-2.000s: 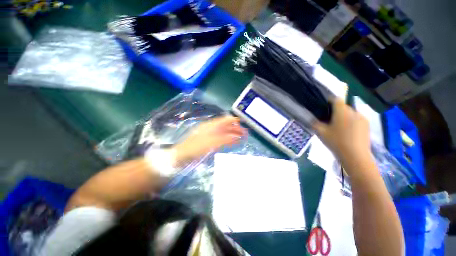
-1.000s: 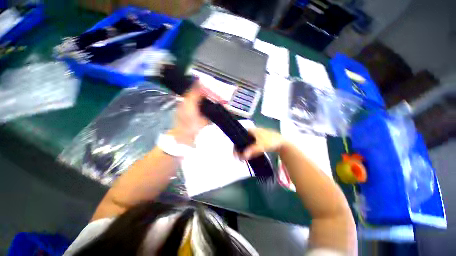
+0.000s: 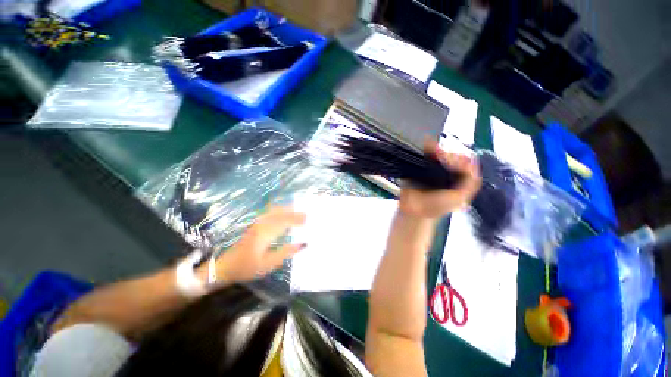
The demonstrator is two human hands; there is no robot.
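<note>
My right hand (image 3: 440,182) is closed around a thick black wire bundle (image 3: 390,160) and holds it over the front of the counting scale (image 3: 390,101). The bundle's loose ends point left and are blurred. My left hand (image 3: 263,241) is empty with fingers apart, at the left edge of a white paper sheet (image 3: 342,247). A large clear poly bag (image 3: 228,173) with dark contents lies just beyond my left hand. The scale's display and keypad are mostly hidden by the bundle.
A blue parts bin (image 3: 254,109) holds black bundles. Flat poly bags (image 3: 110,96) lie at left. At right are a packed wire bag (image 3: 508,195), red scissors (image 3: 447,303) on paper, a tape roll (image 3: 548,322) and a blue bin (image 3: 588,294).
The bundle was in my right hand over the scale, then in both hands above the paper. Now only my right hand holds it, and my left hand has let go and moved left and down.
</note>
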